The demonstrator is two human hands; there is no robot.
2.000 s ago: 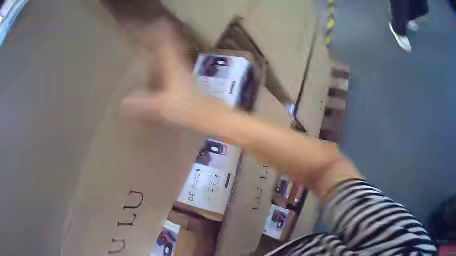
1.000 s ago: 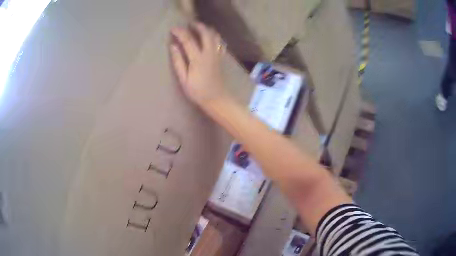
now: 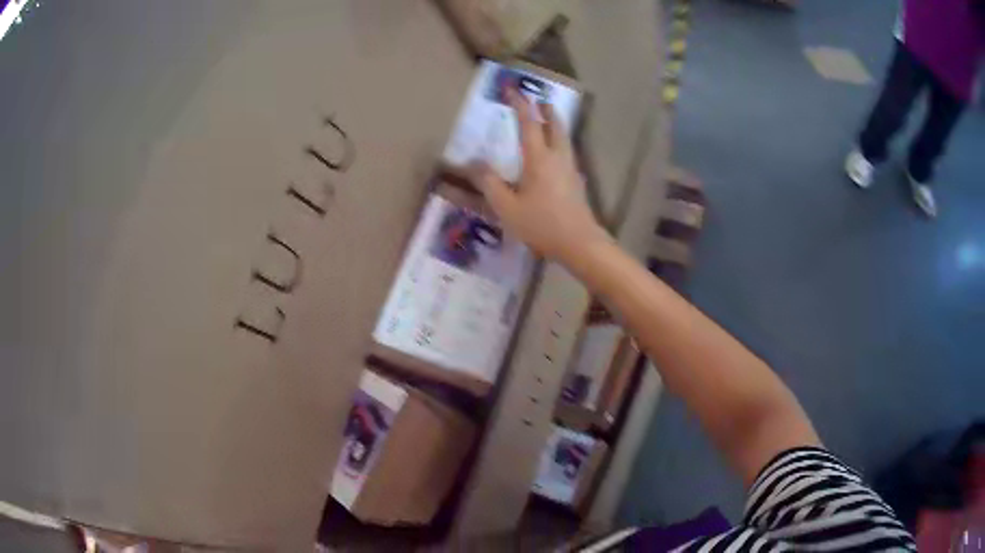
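Note:
My right hand (image 3: 540, 178) reaches in from the lower right, fingers spread, over the printed face of the upper retail box (image 3: 471, 127). The fingertips appear to touch it; no grip shows. A second white-faced retail box (image 3: 448, 297) lies just below it. A third retail box (image 3: 416, 454), with a brown cardboard side showing, sits lower down, tilted. These boxes are in a large brown carton whose wide flap (image 3: 194, 270), marked LULU, covers the left. My left hand is not in view.
More retail boxes (image 3: 566, 464) show in an adjoining carton at the lower right. A pallet edge (image 3: 677, 221) and yellow-black floor tape (image 3: 676, 54) are beyond. A person (image 3: 929, 81) stands on the floor at the upper right.
My right hand has moved off the LULU flap, rightward onto the upper retail box. The view has shifted; more of the lower retail boxes and the person show.

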